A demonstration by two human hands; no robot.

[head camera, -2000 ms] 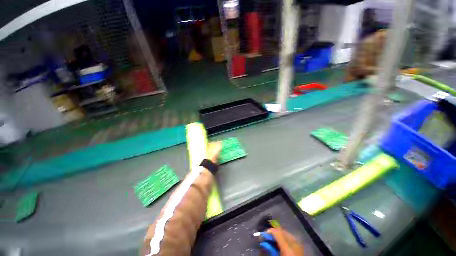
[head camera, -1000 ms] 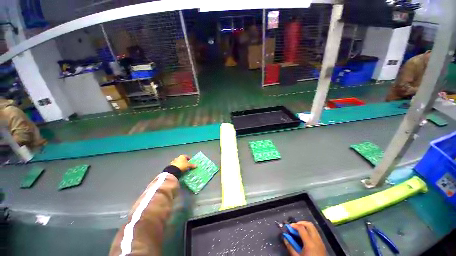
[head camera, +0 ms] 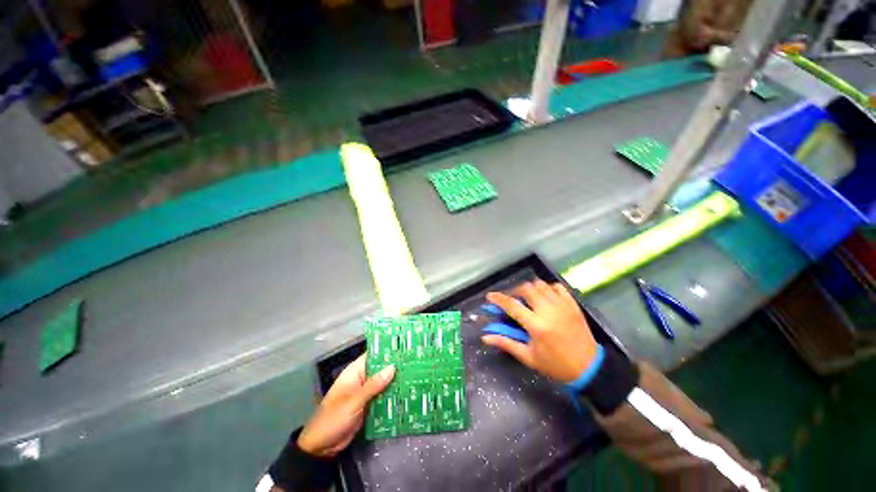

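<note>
My left hand (head camera: pixel 341 405) holds a green circuit board (head camera: pixel 416 373) by its left edge, thumb on top, above the left part of the black tray (head camera: pixel 509 413). My right hand (head camera: pixel 549 332) is over the tray's upper right part, just right of the board, and holds the blue-handled cutters (head camera: pixel 505 332). Their jaws cannot be made out. A blue wristband (head camera: pixel 588 369) is on my right wrist. Small silvery lead clippings (head camera: pixel 495 394) are scattered in the tray.
A yellow-green bar (head camera: pixel 379 226) crosses the belt behind the tray; a second bar (head camera: pixel 653 240) lies right. Spare pliers (head camera: pixel 667 307) lie open on the bench. Other boards (head camera: pixel 461 187) lie on the belt. An empty black tray (head camera: pixel 437 125), a post (head camera: pixel 696 125) and a blue bin (head camera: pixel 807 178) stand beyond.
My left hand has brought the board from the belt, left of the bar, to above the tray. My right hand with the cutters now appears beside it. The view has tilted down.
</note>
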